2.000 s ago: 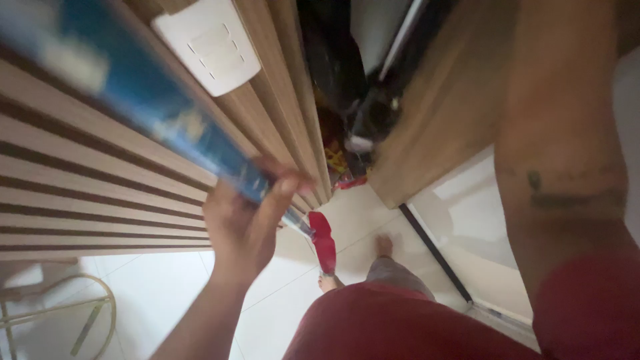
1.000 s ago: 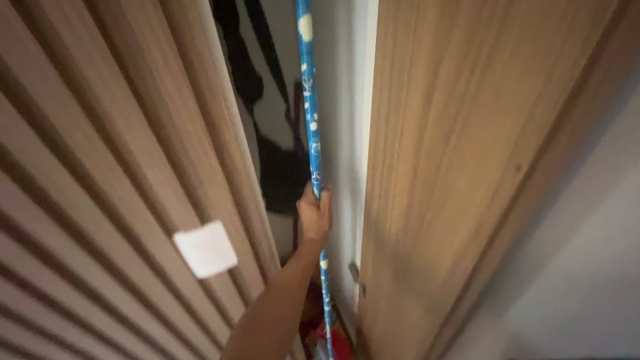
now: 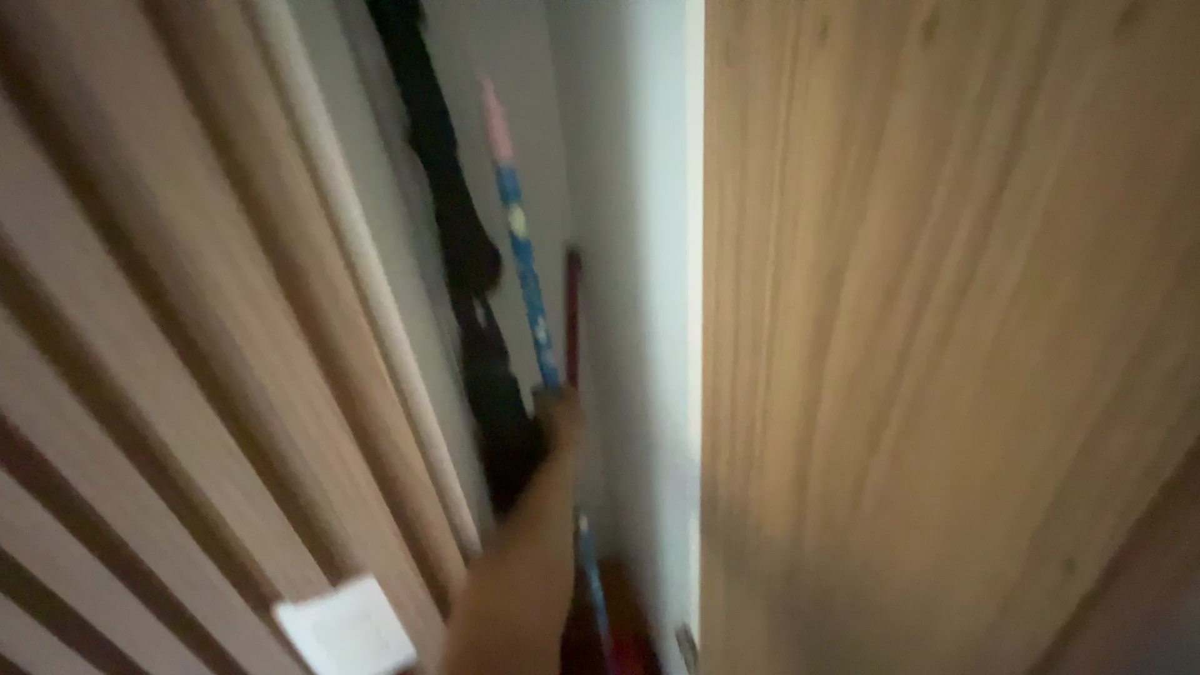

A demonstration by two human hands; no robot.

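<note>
My left hand (image 3: 561, 412) is closed around a long blue patterned pole (image 3: 528, 272) with a pink tip, inside a narrow closet opening. The pole stands nearly upright, leaning a little left at the top, and its lower part shows again below my forearm. Just behind it, a dark red stick (image 3: 574, 314) stands near the closet's inner wall. Black hanging items (image 3: 469, 244) are close on the left of the pole. The pole's lower end is blurred near a red thing (image 3: 637, 652) at the bottom. My right hand is out of the frame.
A slatted wood panel (image 3: 206, 309) with a white switch plate (image 3: 347, 628) borders the opening on the left. On the right stands a wooden door (image 3: 937, 328), with a pale wall edge (image 3: 656, 281) beside it.
My left hand, holding the pole, has gone deeper into the closet opening. Two seconds ago the pole was slanted outside it, with a red end near the floor. The view has shifted strongly.
</note>
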